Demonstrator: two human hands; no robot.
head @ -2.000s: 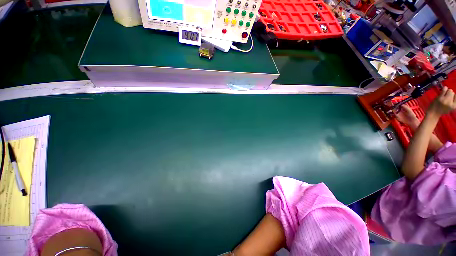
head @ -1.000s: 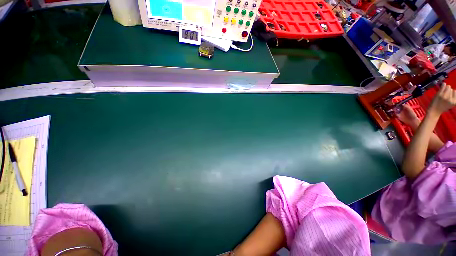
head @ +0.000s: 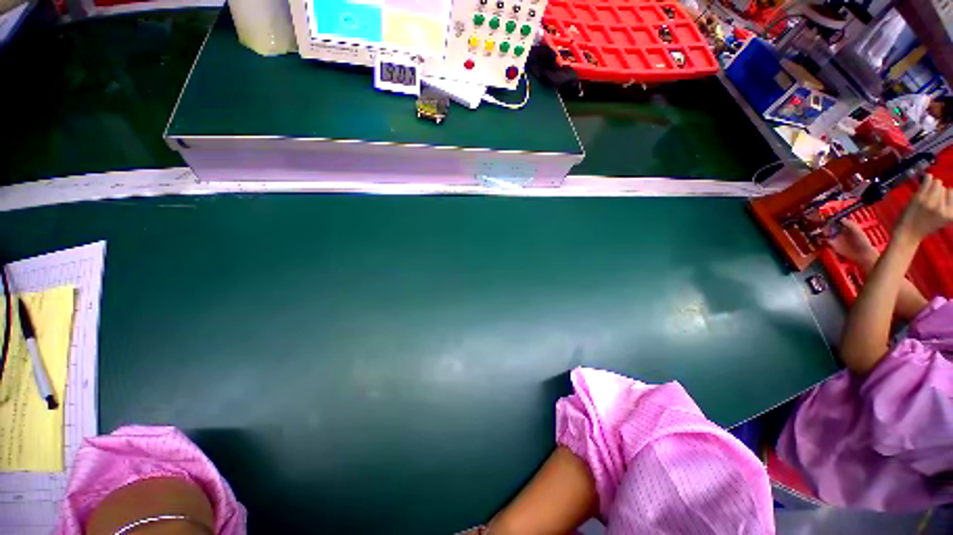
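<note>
Both my hands are cut off by the bottom edge; only my pink sleeves and forearms show, the left at the bottom left with a thin bracelet, the right at the bottom centre-right. In front of me is the green bench mat [head: 397, 303]. A white record sheet [head: 86, 313] lies at the left with a yellow paper [head: 54, 334] on it. A black and white pen [head: 38, 361] lies on the yellow paper. A thin black cable [head: 7, 313] curves at the far left edge.
A raised green shelf [head: 314, 110] at the back holds a white tester [head: 486, 37], a white cylinder [head: 263, 26], a small digital timer [head: 397, 74] and a small gold-green part [head: 432, 105]. A red tray [head: 627, 40] sits behind. At right, another person's hands work at a red-brown fixture [head: 786, 225].
</note>
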